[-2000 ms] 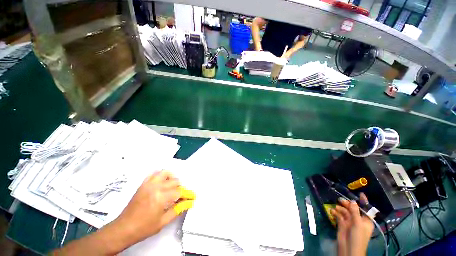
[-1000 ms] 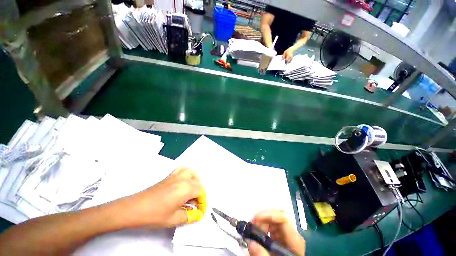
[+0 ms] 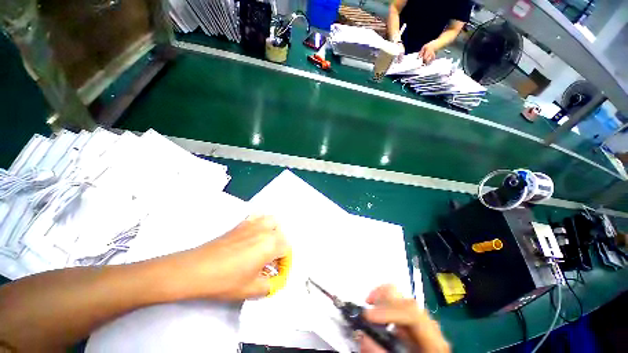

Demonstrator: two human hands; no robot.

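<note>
My left hand [image 3: 251, 258], with yellow finger cots on its fingertips, is closed around a small pale item, likely lead wire ends, above white back-side-up solar panels [image 3: 344, 241]. My right hand [image 3: 403, 320], partly blurred, holds the dark soldering iron [image 3: 358, 316]. Its thin tip points up and left, a short way right of my left hand, over the panels. Fanned white panels [image 3: 165, 186] with bunched lead wires [image 3: 51, 183] lie at the left. My left forearm hides part of them.
The dark soldering station [image 3: 499, 269] stands right, with a solder reel [image 3: 540, 186] on it and a yellow sponge [image 3: 451, 286] beside it. A white marker or stick [image 3: 417, 283] lies by the panels. Across the green belt [image 3: 275, 117], a person handles panels near a fan [image 3: 492, 52].
My right hand has moved from beside the station to over the panels and now holds the iron. My left hand has shifted right. The view has tilted a little.
</note>
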